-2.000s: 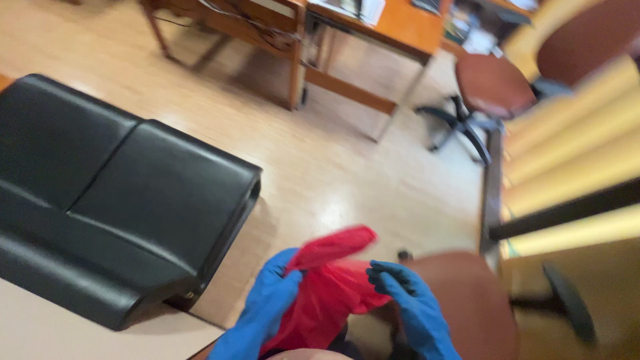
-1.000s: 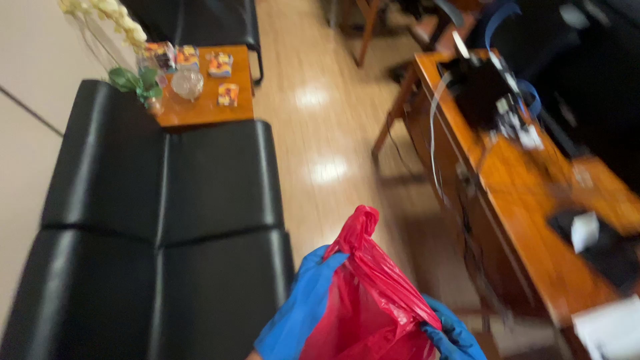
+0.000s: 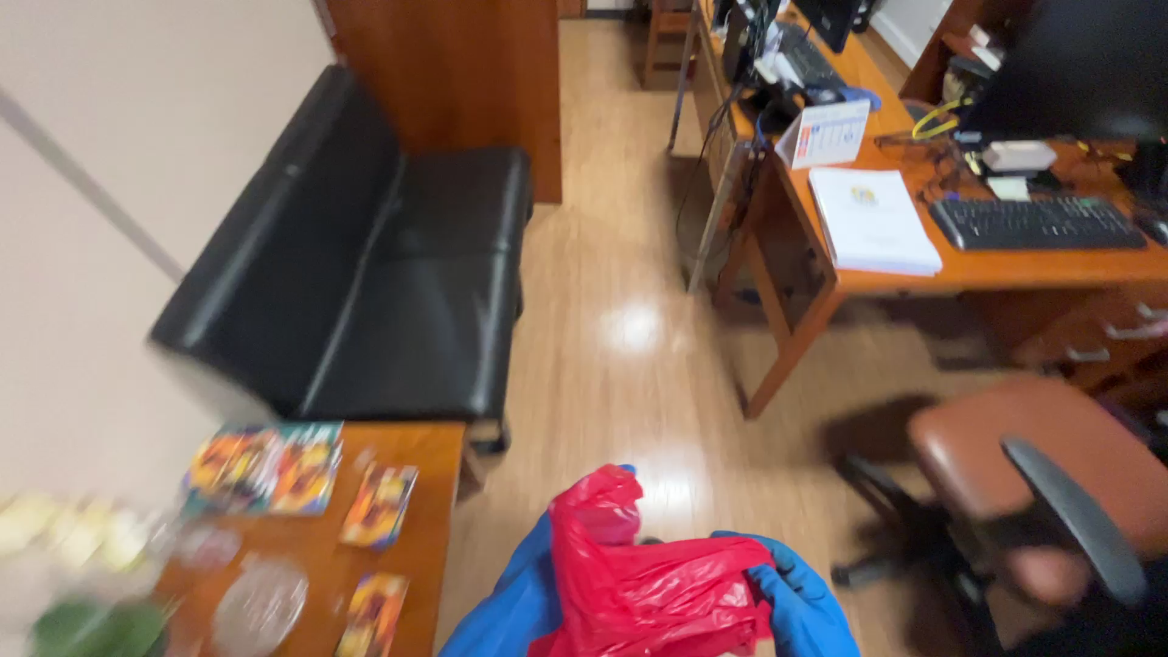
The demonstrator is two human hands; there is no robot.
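A red plastic bag spans the space between my two hands at the bottom centre, its top edge crumpled. My left hand, in a blue glove, holds the bag's left side; the plastic covers most of its fingers. My right hand, also blue-gloved, pinches the right edge of the bag with its fingertips. What the bag contains, if anything, is hidden.
Left, a black sofa stands by a wooden side table with colourful leaflets and a glass dish. Right, a wooden desk holds a keyboard and papers; a brown swivel chair stands below it.
The view has swung and moved along the room, bringing the side table nearer. Both hands keep hold of the red bag, whose upper part now sags and folds between them.
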